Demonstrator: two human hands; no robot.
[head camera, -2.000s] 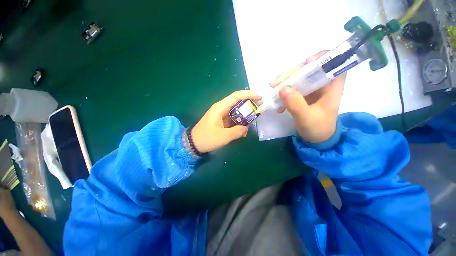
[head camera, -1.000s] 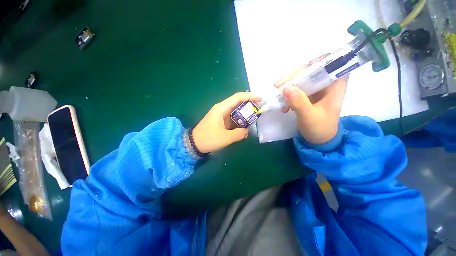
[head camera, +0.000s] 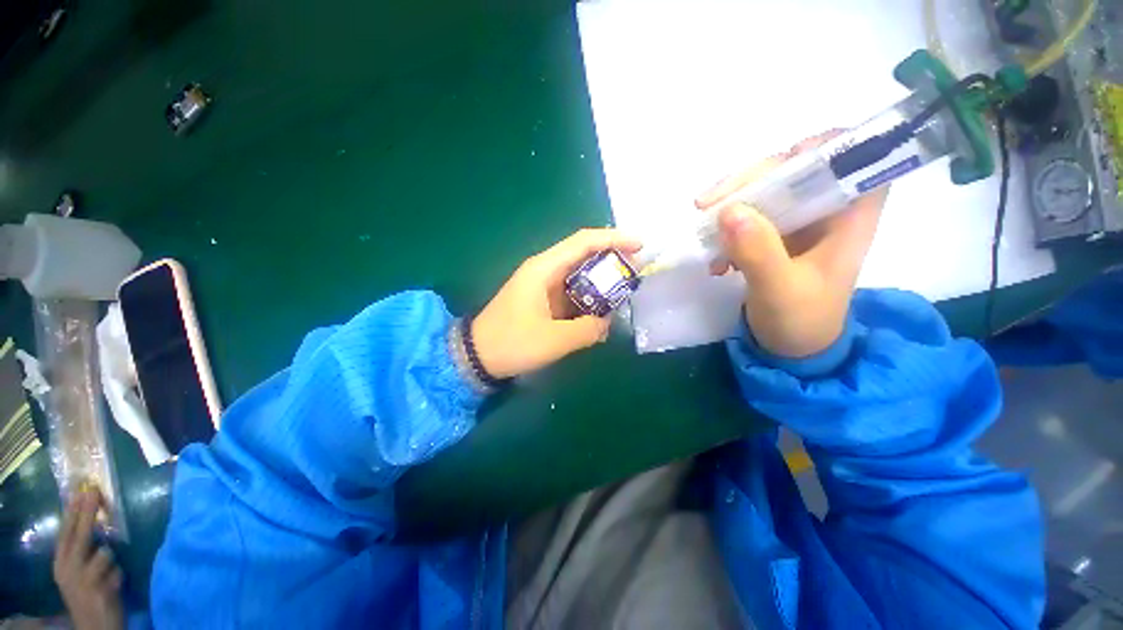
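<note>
My left hand (head camera: 536, 308) holds a small electronic module (head camera: 602, 282) between thumb and fingers, above the green bench near the white paper's left edge. The module is black and silver with a white and yellow face turned up. My right hand (head camera: 794, 265) grips a clear-white dispensing syringe (head camera: 788, 197), tilted with its thin tip pointing down-left. The tip is close to the module's right edge; whether it touches cannot be told. A green winged adapter (head camera: 946, 113) caps the syringe's rear end, with a yellowish hose and a black cable there.
White paper (head camera: 690, 99) lies under my right hand. A grey controller with a round gauge (head camera: 1062, 190) is at right. At left are a smartphone (head camera: 169, 357), white bottle (head camera: 80, 255), clear bag (head camera: 74, 406), another person's hand (head camera: 86, 572) and a loose module (head camera: 187, 108).
My right hand and the syringe have moved right, drawing the tip back from the module's face. The loose modules at upper left have shifted left. Another person's hand now reaches onto the clear bag.
</note>
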